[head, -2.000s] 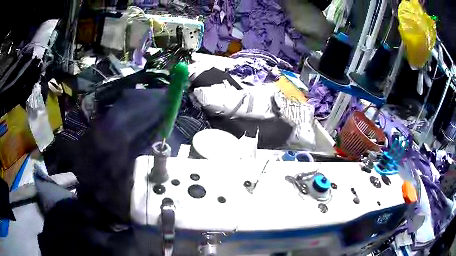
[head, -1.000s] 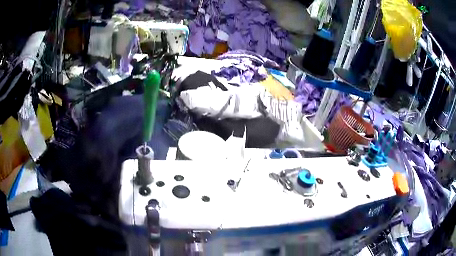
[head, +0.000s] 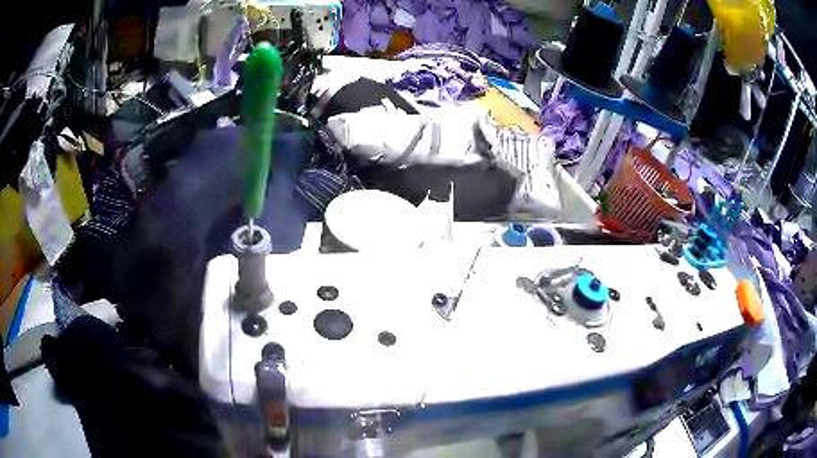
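The white top of the sewing machine head (head: 484, 331) fills the lower middle of the view, with a blue stripe along its front. A green-handled screwdriver (head: 260, 134) stands upright in the metal post at its left end. A bright-blue round bobbin winder part (head: 590, 292) sits on top towards the right. Dark navy and black cloth (head: 170, 233) is heaped behind and left of the head. The needle area is hidden below the picture's edge. Neither of my hands can be seen.
A white and black cloth bundle (head: 430, 143) lies behind the machine. A red plastic basket (head: 645, 195) is at the right, below dark thread cones (head: 593, 45). A yellow bag (head: 743, 36) hangs upper right. Yellow material (head: 70, 197) is at the left. Purple cloth (head: 448, 27) is heaped behind.
The view has shifted and tilted down, so the basket, cones and screwdriver sit higher in the picture. More of the table at the lower right shows. No object has clearly moved by itself.
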